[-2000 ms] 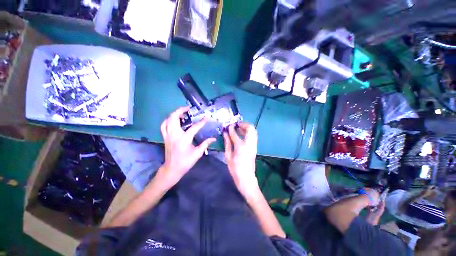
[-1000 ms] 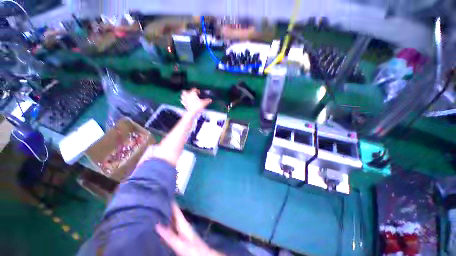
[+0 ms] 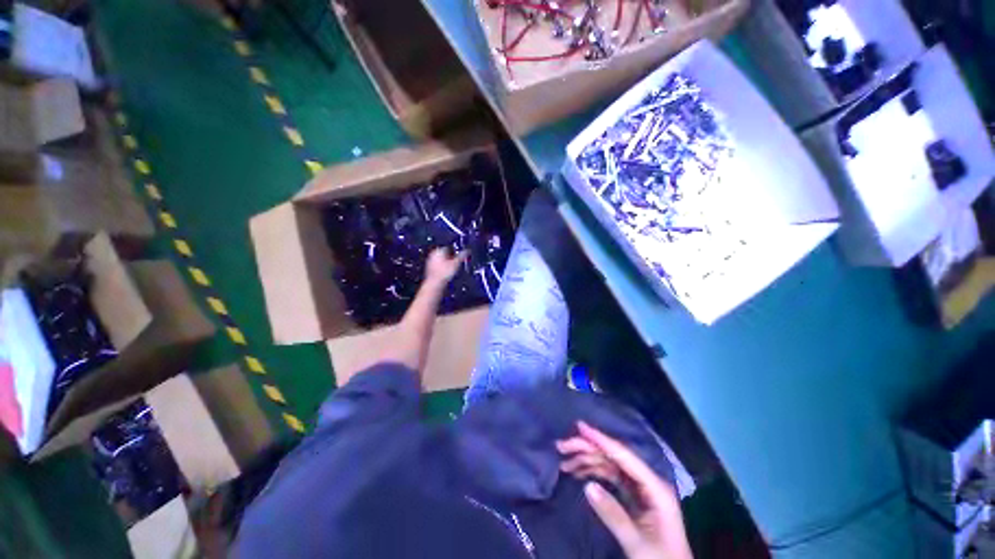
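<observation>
My left hand point(image 3: 442, 265) reaches down into an open floor-level carton point(image 3: 297, 273). The carton holds a heap of larger black parts point(image 3: 382, 246), some with thin pale or shiny pieces on them. The fingertips are small and blurred against the heap, so I cannot tell whether they grip a part. My right hand point(image 3: 627, 494) is in front of my body at the lower edge of the picture, palm turned inward, fingers apart and holding nothing.
The bench point(image 3: 753, 404) edge runs diagonally right of the carton. On it are a white tray point(image 3: 753, 257) of slim metal parts, a brown carton point(image 3: 578, 98) with red wired parts, and a white parts box point(image 3: 895, 207). More cartons point(image 3: 207, 431) stand lower left.
The view has swung left and down. My left hand has moved from above the white boxes into the floor carton. My right hand is still near my body.
</observation>
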